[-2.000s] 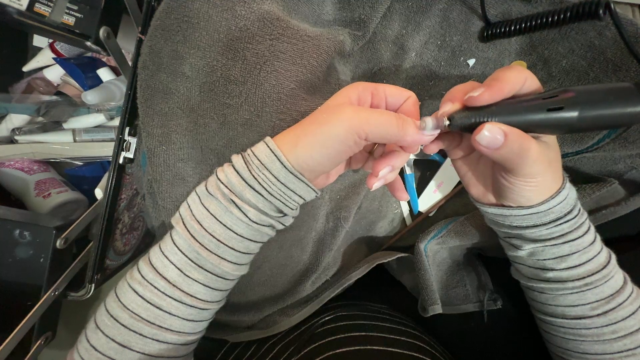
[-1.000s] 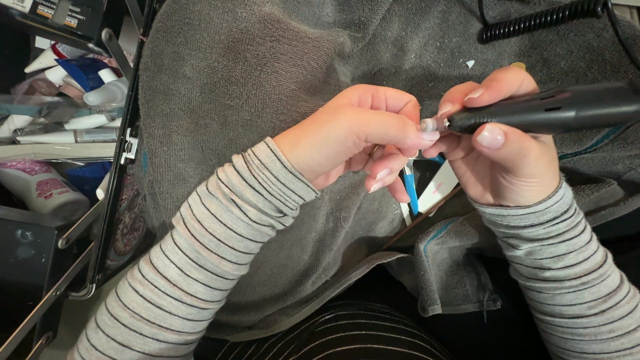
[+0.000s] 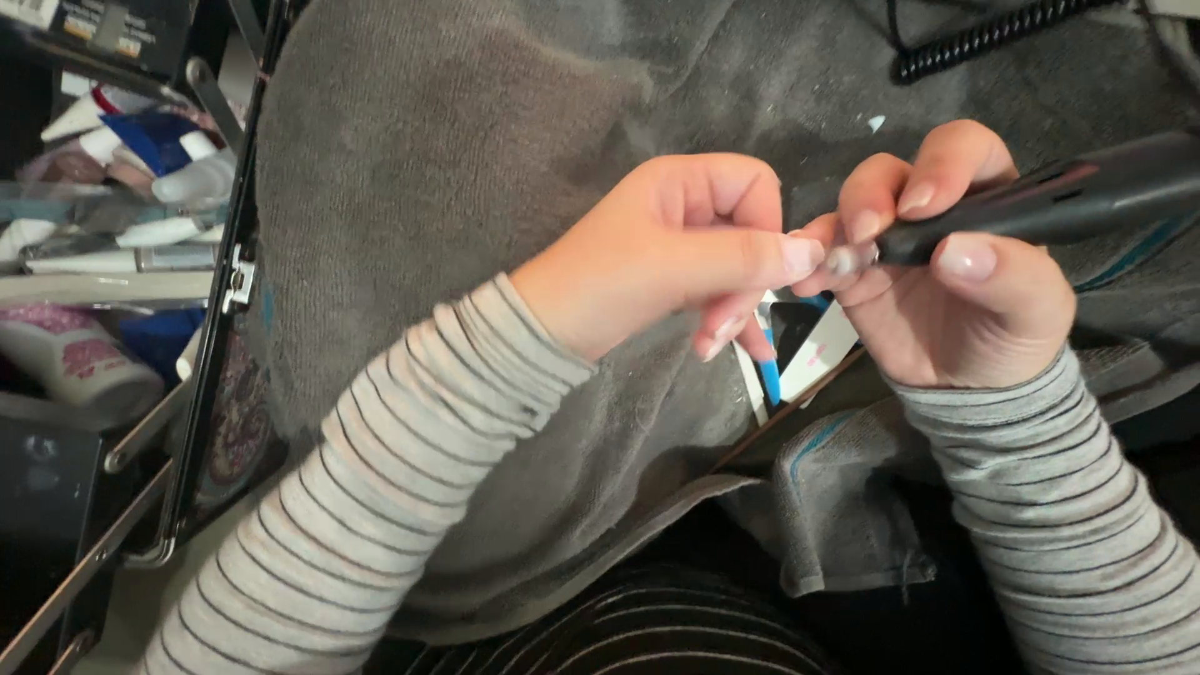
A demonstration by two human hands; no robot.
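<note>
My right hand holds a black electric nail drill handpiece, its front end pointing left. At that end a small pale, blurred bit shows between the two hands. My left hand has its thumb and index fingertips pinched together at the bit; whether they grip it is hard to tell. The left hand's lower fingers are partly curled and hang over the towel. Below the fingertips, a white nail file and a blue-and-white tool lie partly hidden by the hands.
A grey towel covers the work surface. At the left stands an open black case with metal hinge arms, tubes and a white bottle. A coiled black cord lies at the top right, near a small white chip.
My left thumb and fingertips have drawn back slightly to the left, so more of the pale bit shows. The right hand keeps hold of the handpiece in about the same place.
</note>
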